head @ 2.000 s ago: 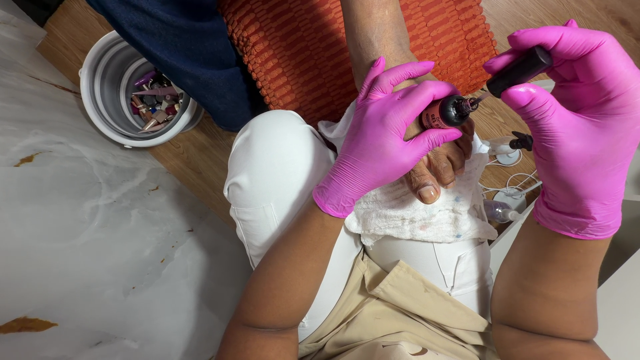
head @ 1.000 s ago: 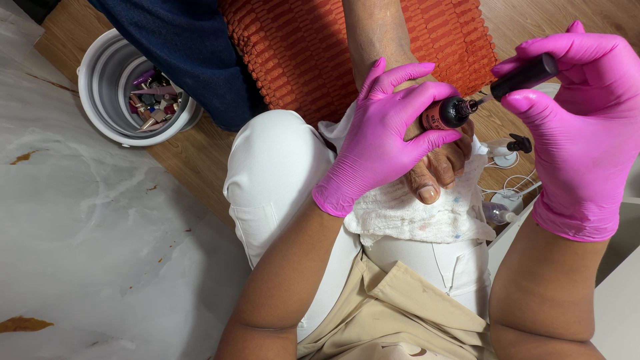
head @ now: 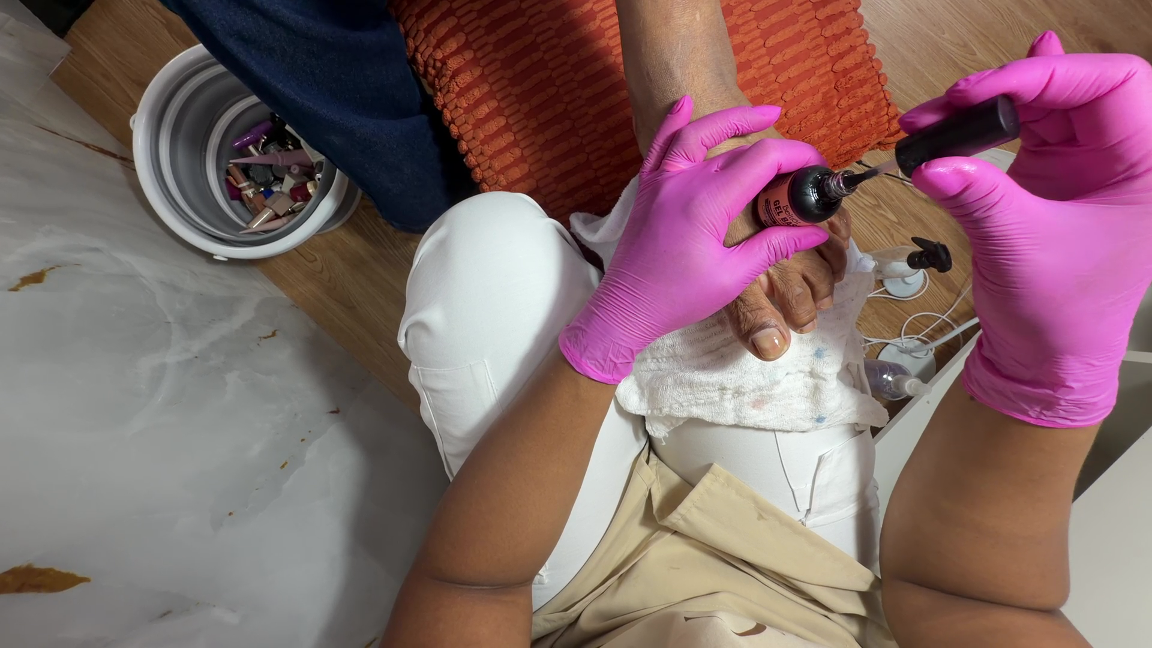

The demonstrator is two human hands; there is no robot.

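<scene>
My left hand [head: 697, 220], in a pink glove, grips a dark gel polish bottle [head: 796, 198] with a pink label between thumb and forefinger, tilted above a person's bare foot [head: 783, 292]. In my right hand [head: 1044, 207], gloved the same way, is the black cap [head: 958, 135] with its brush. The brush's thin stem reaches to the bottle's mouth; its tip is hidden or too small to tell. Beneath the foot, a white cloth [head: 747, 387] lies over my lap. The toes point down toward me, and the big toenail shows.
A grey and white bucket [head: 148, 171] holding several polish bottles and tools stands at left. An orange textured cushion [head: 540, 99] lies beyond the foot, beside a dark blue trouser leg [head: 333, 99]. Pump bottles, white cables and a clear bottle [head: 886, 380] are at right, near a white cabinet edge.
</scene>
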